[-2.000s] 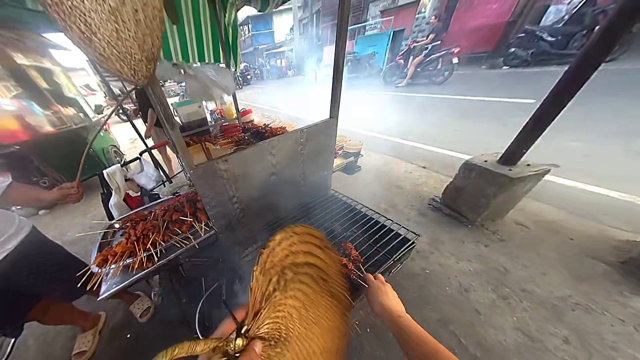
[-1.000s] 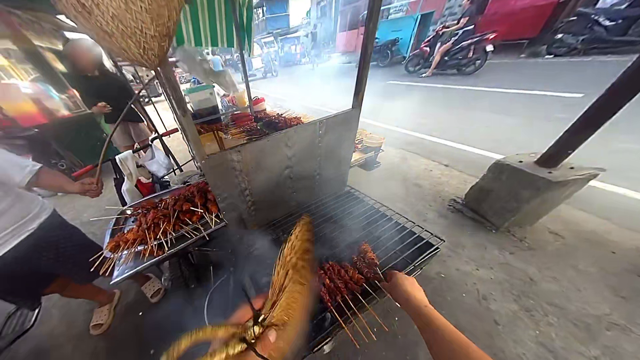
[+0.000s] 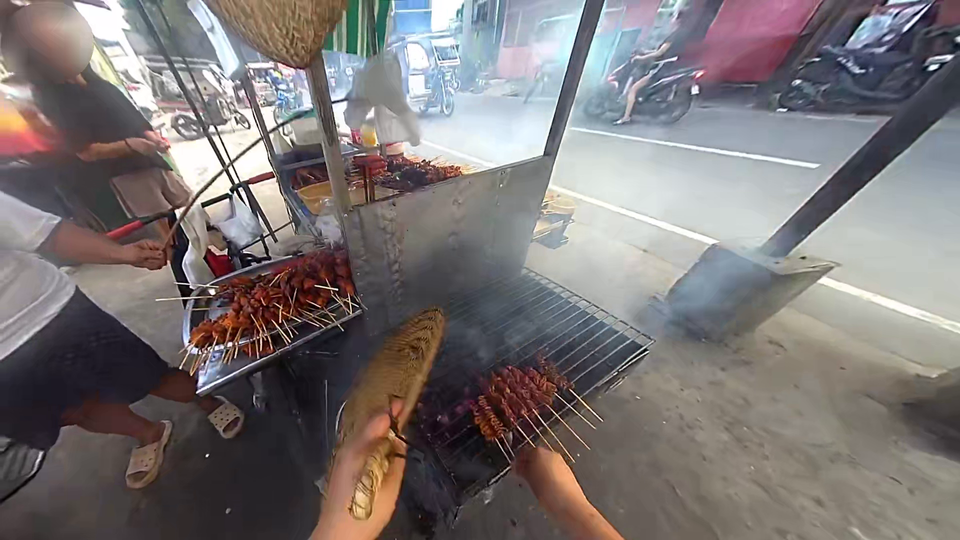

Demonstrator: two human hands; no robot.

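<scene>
My left hand (image 3: 369,469) grips the handle of a woven hand fan (image 3: 397,367), held nearly edge-on at the left side of the wire grill grate (image 3: 570,322). Several meat skewers (image 3: 517,397) lie side by side on the near part of the grate, their bare stick ends pointing toward me. My right hand (image 3: 541,463) is at those stick ends by the grate's near edge; its fingers are mostly hidden, so its hold cannot be told. Smoke drifts over the grate.
A metal tray (image 3: 225,379) heaped with skewers stands at the left, near a person in a white shirt (image 3: 34,277). A metal sheet (image 3: 450,232) rises behind the grill. A concrete block (image 3: 739,289) with a slanted post stands at the right. Motorcycles are on the road.
The fan has turned from broad side to edge-on. My right hand has moved from the grate's right side to the skewers' near stick ends. More of the skewers shows than two seconds ago.
</scene>
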